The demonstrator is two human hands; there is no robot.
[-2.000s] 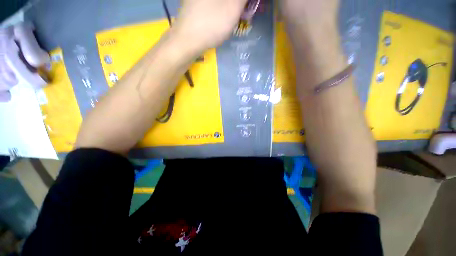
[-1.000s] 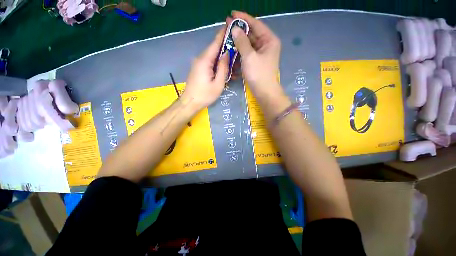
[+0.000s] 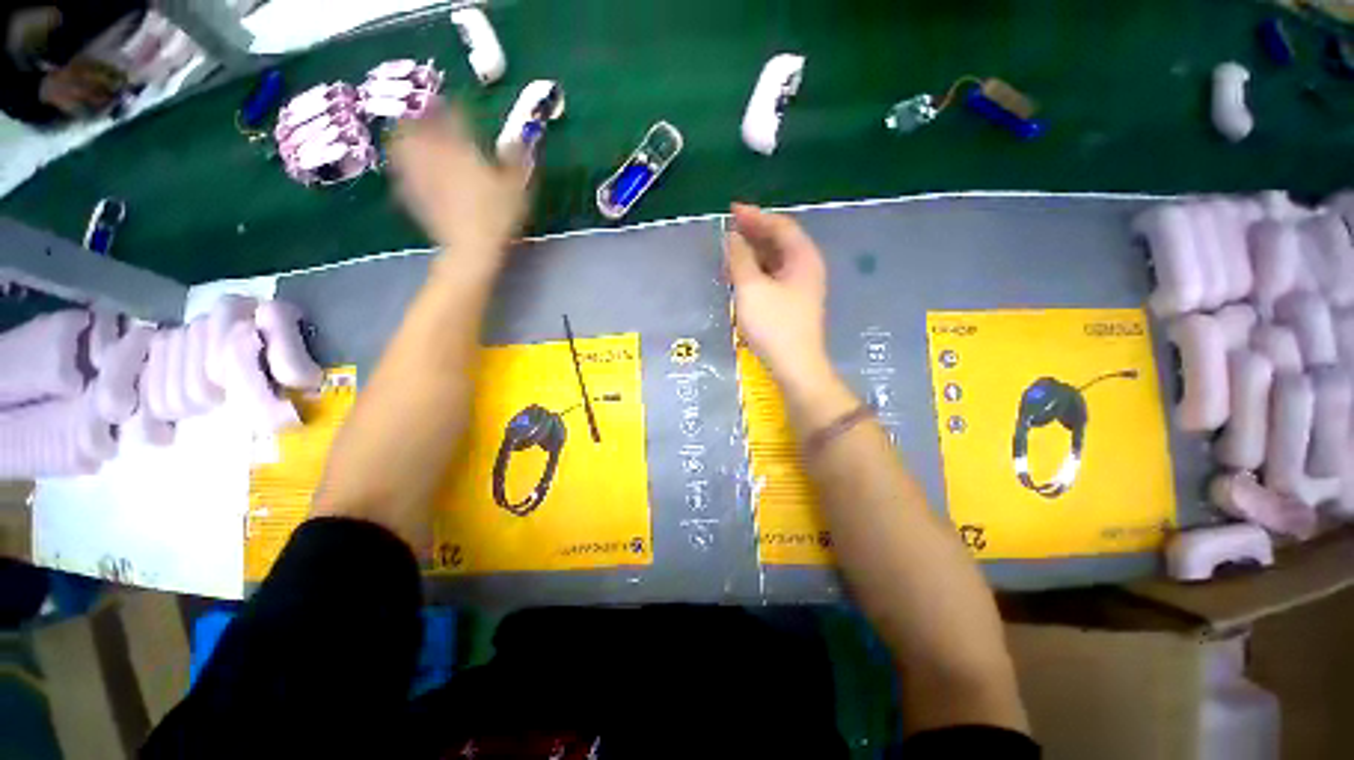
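Note:
My left hand [image 3: 458, 186] is blurred over the green belt, beside a pink-white part-assembled unit [image 3: 530, 119]; its grip cannot be made out. Another part-assembled unit [image 3: 639, 171], with blue inside, lies tilted on the belt between my hands. My right hand [image 3: 775, 282] is over the near edge of the belt and the grey sheet, fingers loosely curled, with nothing visible in it. A blue battery with a tan face [image 3: 1007, 107] lies on the belt, wired to a small circuit board [image 3: 912, 112].
Clustered pink inner parts [image 3: 327, 134] lie on the belt at left. Pink housings are stacked at left [image 3: 178, 364] and heaped at right [image 3: 1262, 327]. A thin dark stick [image 3: 581, 379] lies on the printed sheet [image 3: 691, 401]. A carton [image 3: 1099, 639] stands at lower right.
My hands, together around a unit with blue inside a second ago, are now apart. My left hand has moved left over the belt. The view now shows more of the belt.

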